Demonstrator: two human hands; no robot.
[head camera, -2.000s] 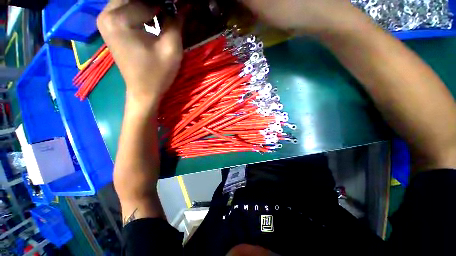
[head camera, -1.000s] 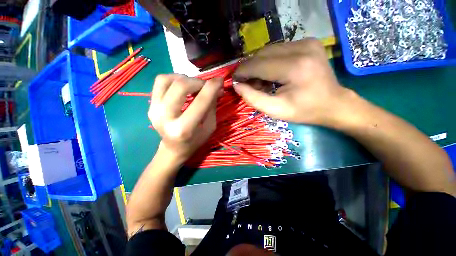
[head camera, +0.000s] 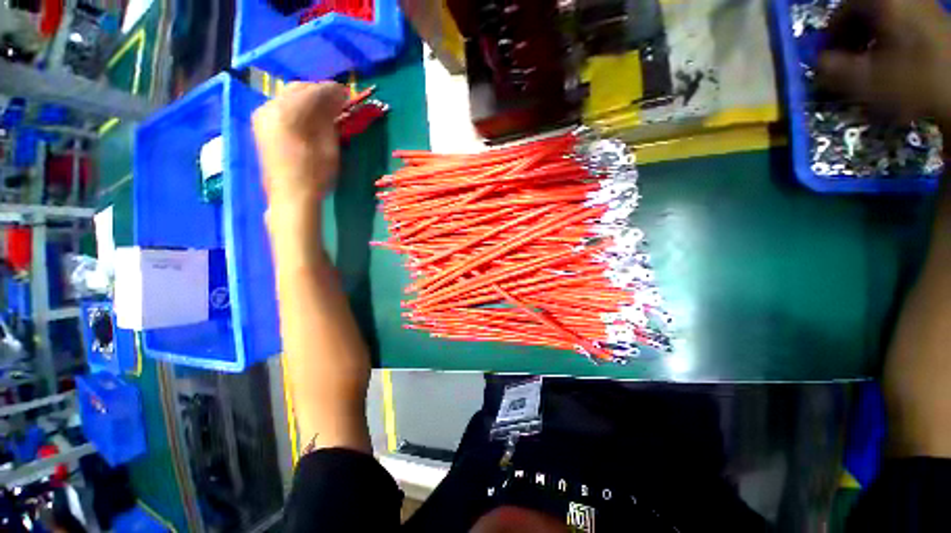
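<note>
Many red leads (head camera: 501, 239) with silver ring terminals at their right ends lie piled mid-bench. My left hand (head camera: 300, 130) is at the unterminated red leads (head camera: 363, 115) on the left; their right ends show beside it, and the hand hides the rest. Whether its fingers grip any cannot be told. My right hand (head camera: 902, 57) is blurred over the terminal tray (head camera: 860, 185) at the upper right, partly cut off by the picture's edge. Its fingers reach among the loose silver terminals; what they hold cannot be seen.
The crimping machine (head camera: 521, 73) stands behind the pile, with a pale, yellow-edged base (head camera: 720, 125) to its right. A small blue bin (head camera: 334, 47) with red wires is at the back left. A deep blue bin (head camera: 255, 323) and a white box (head camera: 165, 289) are at the left.
My hands have parted from over the pile: the left moved left to the unterminated leads, the right moved to the terminal tray. The finished pile is now uncovered.
</note>
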